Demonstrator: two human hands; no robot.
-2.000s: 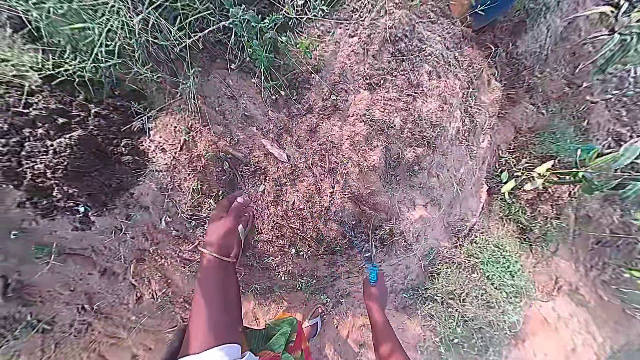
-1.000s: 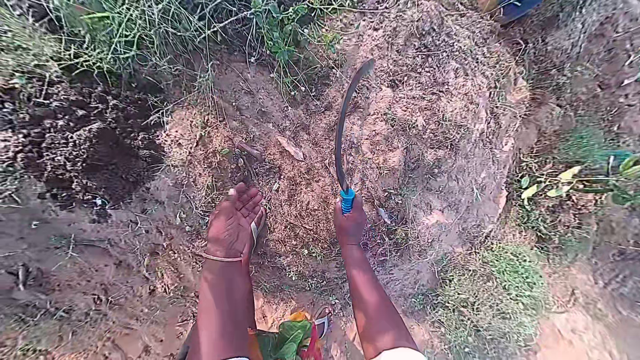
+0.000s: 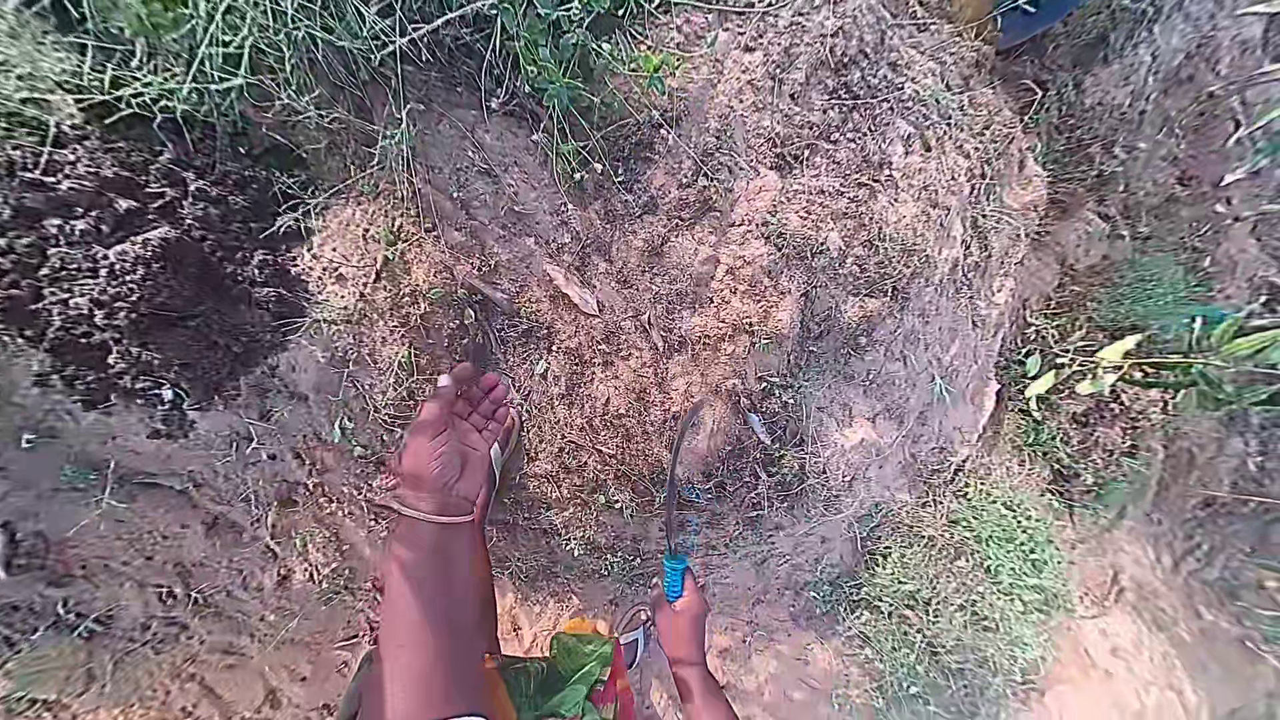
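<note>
A sickle (image 3: 672, 480) with a curved dark blade and a blue handle is gripped by my right hand (image 3: 682, 622) at the bottom middle, blade pointing up the view. My left hand (image 3: 455, 440) hangs palm up at left of centre, its fingers slightly curled and nothing in it. A bangle circles that wrist. Below both hands lies bare soil strewn with dry plant bits (image 3: 590, 400). A dry leaf (image 3: 573, 290) lies on it, up and right of my left hand. Parts of my sandalled feet show beside the left hand and near the right.
Green grass and weeds (image 3: 330, 60) line the top left, above a dark clump of loose soil (image 3: 150, 270). A leafy plant (image 3: 1180, 370) stands at the right, with a low grass patch (image 3: 960, 590) below it. A dark blue object (image 3: 1035, 20) is partly visible at the top.
My right hand with the sickle rose from the lower edge, then drew back down toward my body. The left hand has turned palm up since the earliest frame.
</note>
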